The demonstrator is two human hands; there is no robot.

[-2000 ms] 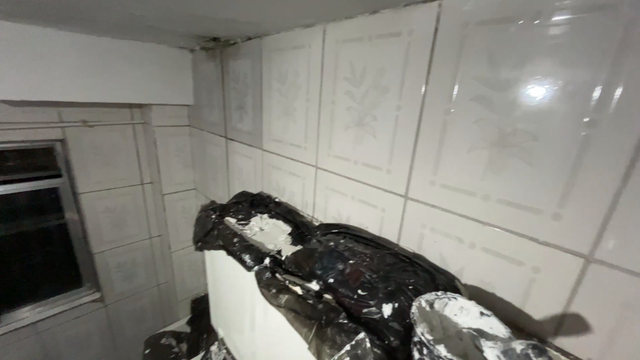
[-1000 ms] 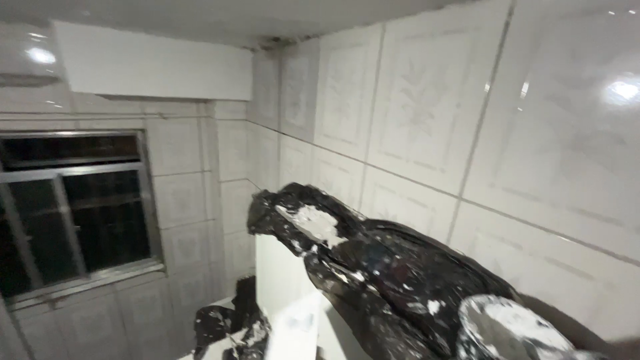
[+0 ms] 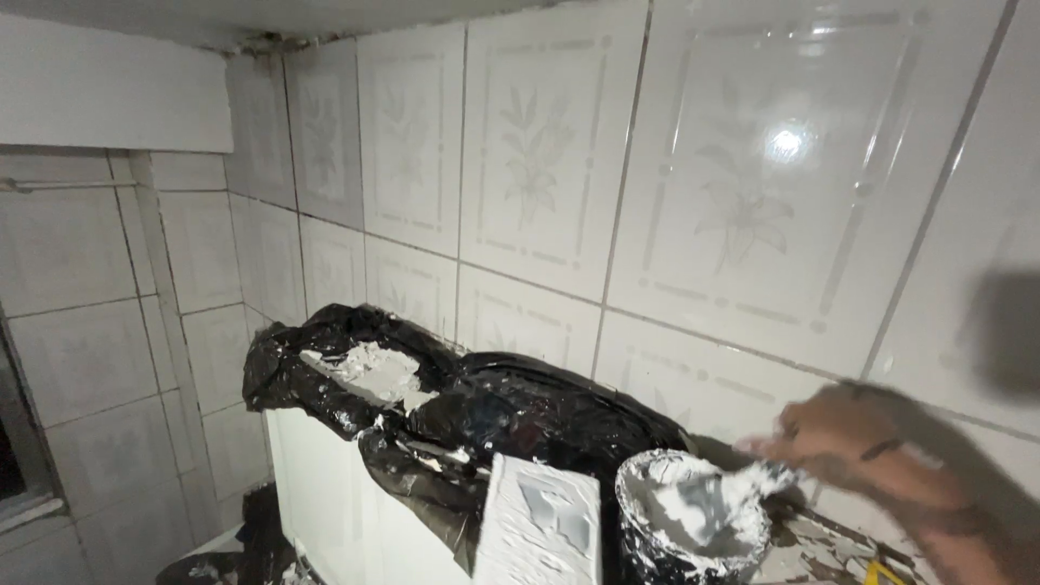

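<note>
My right hand (image 3: 853,439), blurred by motion, is at the lower right, closed around the handle end of a putty knife (image 3: 768,479) smeared with white paste. Its blade reaches into a paste-crusted bucket (image 3: 691,520) of white compound. Just left of the bucket, a flat rectangular blade (image 3: 540,520) coated with white compound rises from the bottom edge; what holds it is out of frame. My left hand is not in view. Black plastic sheeting (image 3: 528,414) lies along the top of a white cabinet-like block (image 3: 349,504), with a patch of white compound (image 3: 378,370) at its far end.
Glossy white tiles (image 3: 552,162) with floral patterns cover the wall behind. A white boxed beam (image 3: 114,85) juts out at upper left, above a window frame (image 3: 32,508). Flaked debris (image 3: 837,552) and a yellow object (image 3: 881,573) are right of the bucket. More black plastic (image 3: 264,536) lies lower left.
My right hand has come into view at the right with the putty knife at the bucket. The flat coated blade now stands in clear view beside the bucket. The view has swung left and back.
</note>
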